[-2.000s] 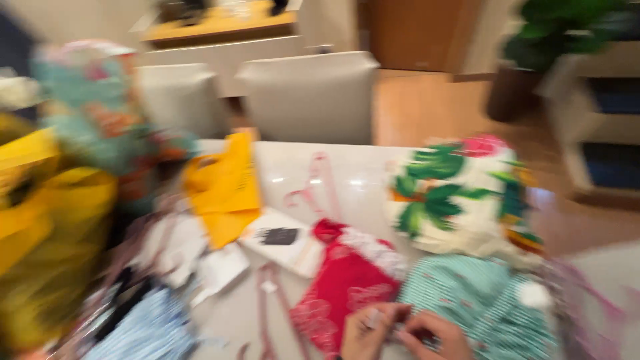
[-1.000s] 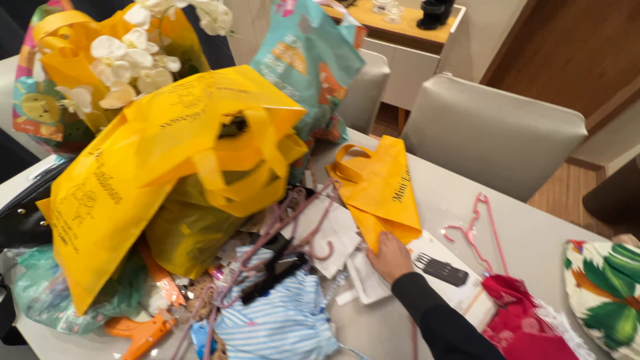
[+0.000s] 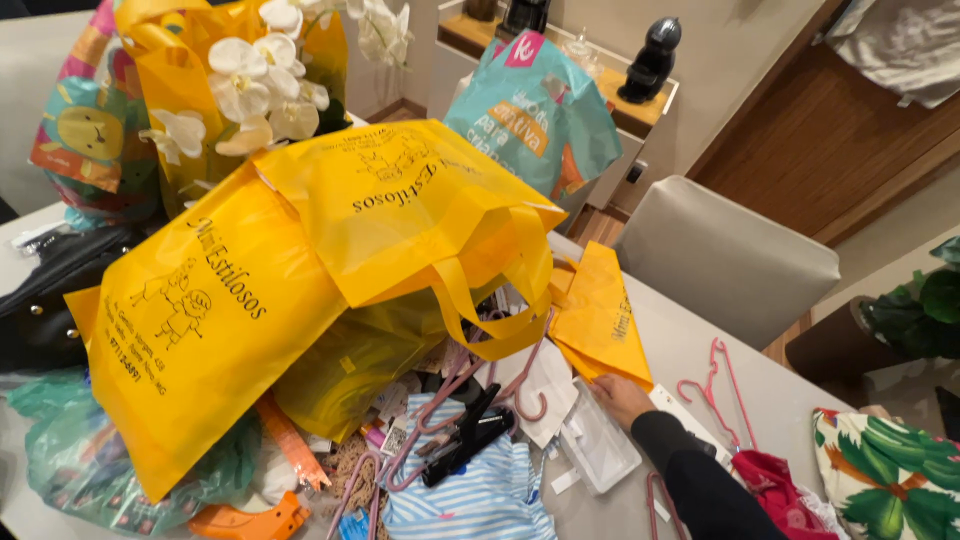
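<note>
My left hand (image 3: pixel 619 399), in a black sleeve, reaches in from the lower right. Its fingertips touch the lower edge of a small folded yellow bag (image 3: pixel 600 319), beside a clear plastic tray (image 3: pixel 600 442); whether they grip either is hidden. Left of the tray lie pink hangers (image 3: pixel 534 401), black clips (image 3: pixel 469 435) and a blue-and-white striped garment (image 3: pixel 465 487). A large yellow bag (image 3: pixel 217 300) with printed writing leans over the pile. To the right are a pink hanger (image 3: pixel 724 397), a red garment (image 3: pixel 776 487) and a floral cloth (image 3: pixel 892 465). My right hand is not in view.
White orchids (image 3: pixel 262 82) and a teal bag (image 3: pixel 525 112) stand at the back. A black handbag (image 3: pixel 52 292), a green translucent bag (image 3: pixel 135 457) and an orange plastic piece (image 3: pixel 251 517) lie left. A grey chair (image 3: pixel 727 255) is at the far table edge.
The view has swung left. Two seconds ago both hands were together by the red and green garments; since then my left hand has moved left to the small yellow bag.
</note>
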